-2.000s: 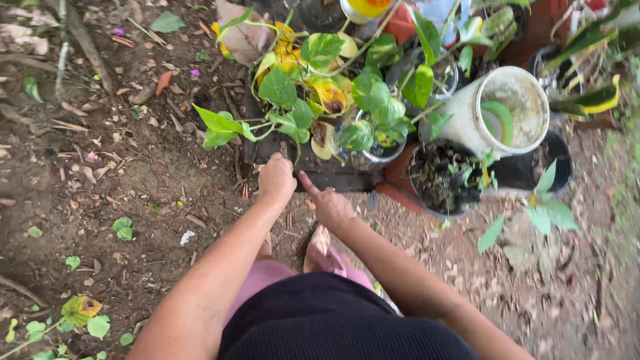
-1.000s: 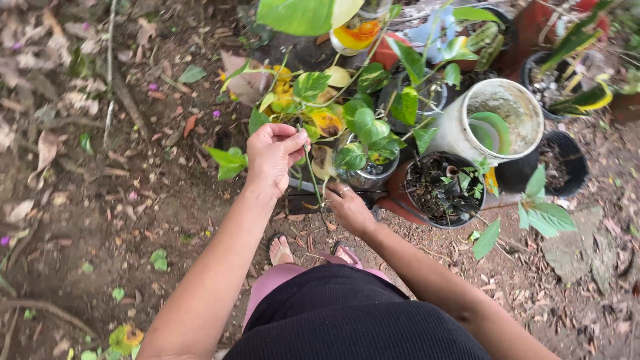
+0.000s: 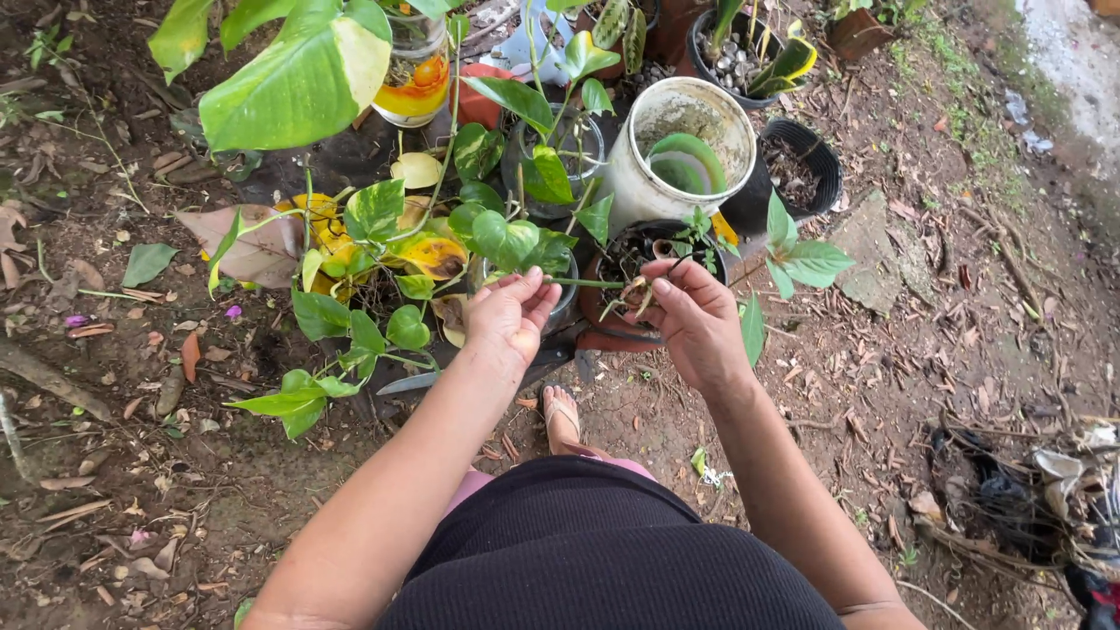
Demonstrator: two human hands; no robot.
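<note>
Between my hands runs a green plant stem [image 3: 588,283], held roughly level. My left hand [image 3: 512,317] pinches its left end near a cluster of green leaves. At the other end, my right hand [image 3: 691,319] grips thin, brownish, root-like strands [image 3: 646,302]. Just behind the stem stands a reddish-brown pot [image 3: 604,319] of dark soil, partly hidden by my right hand. Variegated pothos leaves [image 3: 376,210] spread to the left of my hands. Below them, a knife-like metal blade [image 3: 409,383] lies partly hidden by my left forearm.
A white plastic bucket [image 3: 617,179] with a green-rimmed object inside stands behind the hands, beside a black pot [image 3: 827,188]. Farther back are a glass jar [image 3: 409,44] and another black potted plant [image 3: 744,98]. Leaf litter covers the soil; dark debris [image 3: 1006,490] lies at right.
Two seconds ago my hands were close together at the planter's near edge. They are now apart and raised, with a stem between them. My right hand has moved right.
</note>
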